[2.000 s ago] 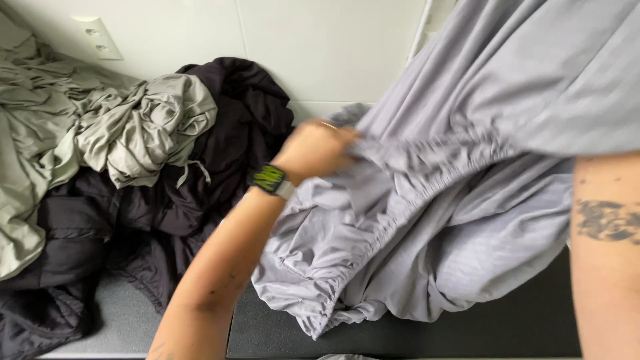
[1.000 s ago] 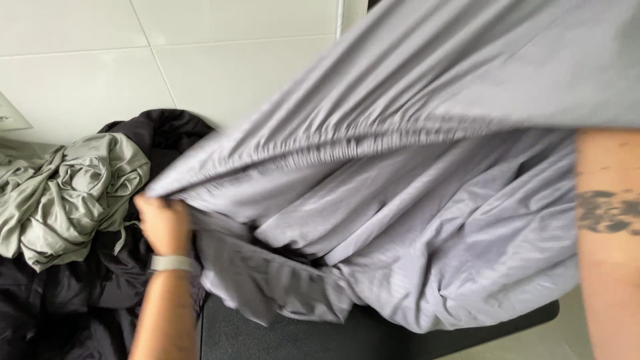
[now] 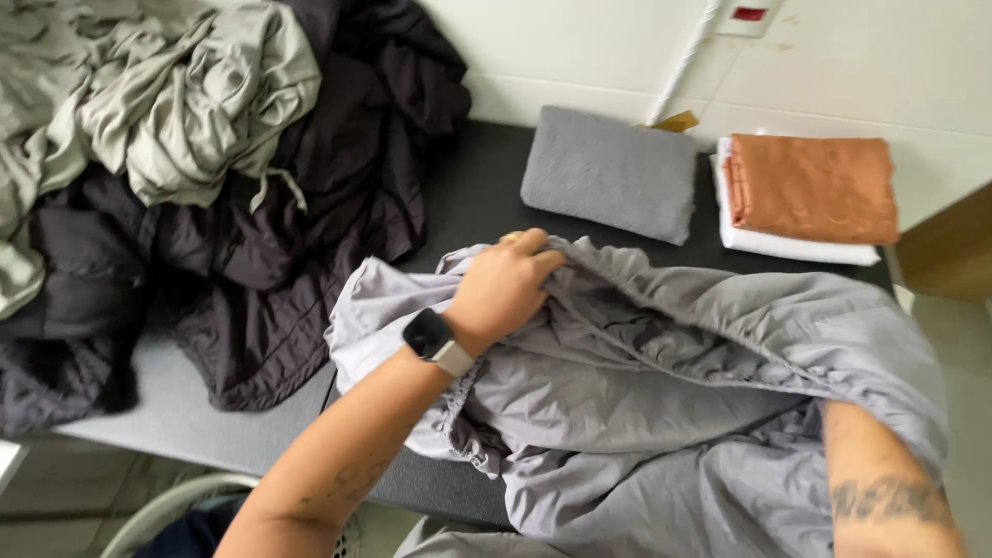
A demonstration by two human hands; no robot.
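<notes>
A grey fitted sheet with gathered elastic edges [image 3: 620, 411] lies bunched over the black table [image 3: 473, 178], part of it hanging past the front edge. My left hand [image 3: 508, 283], with a ring and a smartwatch [image 3: 428, 334] on the wrist, is closed on the sheet's gathered edge near its upper left part. Inside the sheet, under the fabric at the right, my right hand is hidden; only the tattooed forearm [image 3: 883, 480] shows. Between the two arms, the elastic edge forms a long, narrow opening.
Left of the sheet lie a dark quilted cover [image 3: 349, 155] and a crumpled grey-green cloth [image 3: 201, 101]. A folded grey towel [image 3: 612, 174] and a folded orange cloth [image 3: 814, 188] on white fabric are near the wall. A round basket [image 3: 170, 496] stands below the front edge.
The sheet was raised and stretched one second ago; it is now lowered and bunched on the table. My left hand has come in from the far left. The view has shifted right.
</notes>
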